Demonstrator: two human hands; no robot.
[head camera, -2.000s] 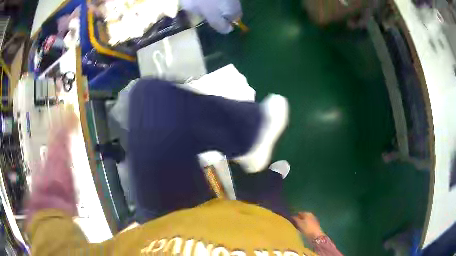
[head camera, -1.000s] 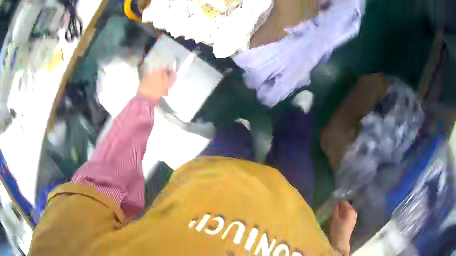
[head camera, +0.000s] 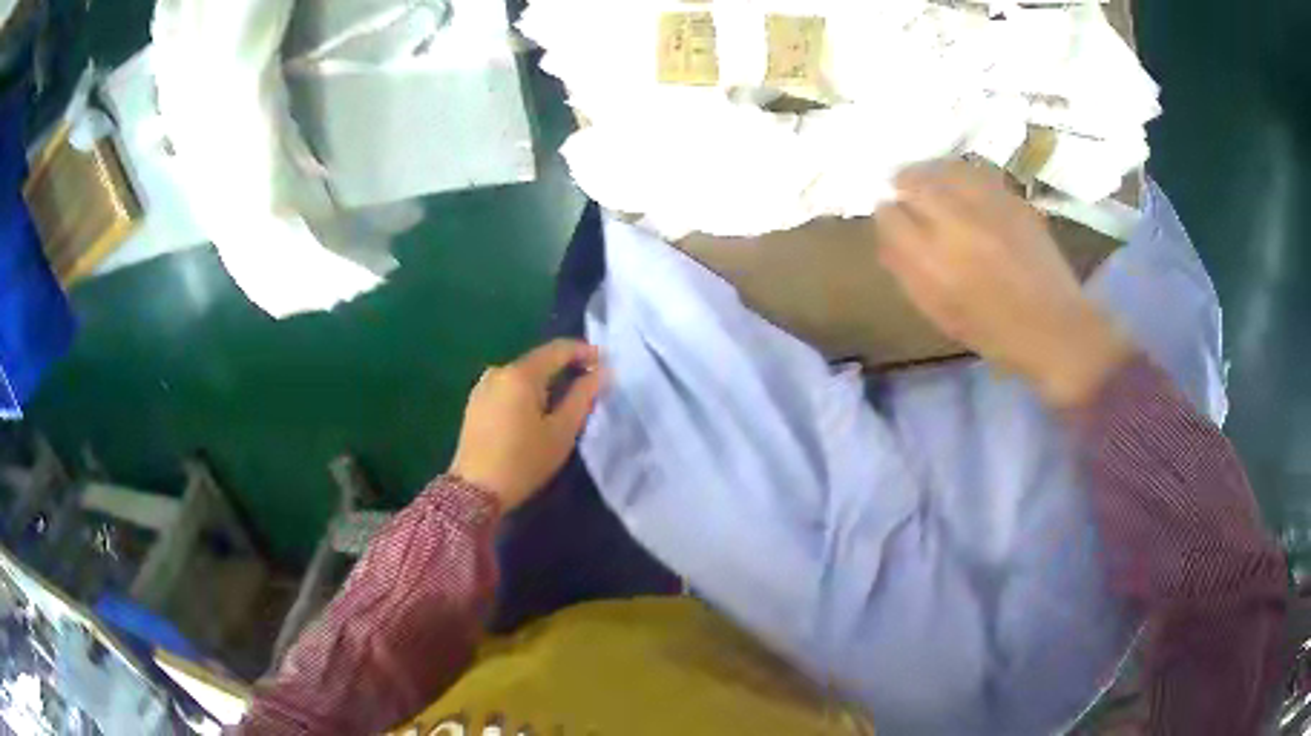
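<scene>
Small white cut pieces (head camera: 805, 166) lie heaped on a brown surface (head camera: 820, 288) at the top centre, with tan tickets (head camera: 687, 48) among them. Lavender cloth (head camera: 848, 503) drapes from beside the heap over my lap. My left hand (head camera: 525, 420) is at the left edge of the lavender cloth, thumb and fingertips close together; whether they pinch the cloth is unclear. My right hand (head camera: 992, 273) is over the front edge of the white heap, fingers bent and slightly blurred. Its fingertips meet the white pieces, but a grip cannot be made out.
A grey board (head camera: 417, 137) with white cloth (head camera: 237, 158) hanging over it stands at the upper left. A wooden-edged object (head camera: 84, 201) and blue material (head camera: 29, 288) are at the far left. Grey metal legs (head camera: 173, 539) stand at the lower left on the green floor (head camera: 316, 388).
The view has turned to the white heap and lavender cloth, now close in front. My left hand has left the grey board for the lavender cloth. My right hand has come up to the heap.
</scene>
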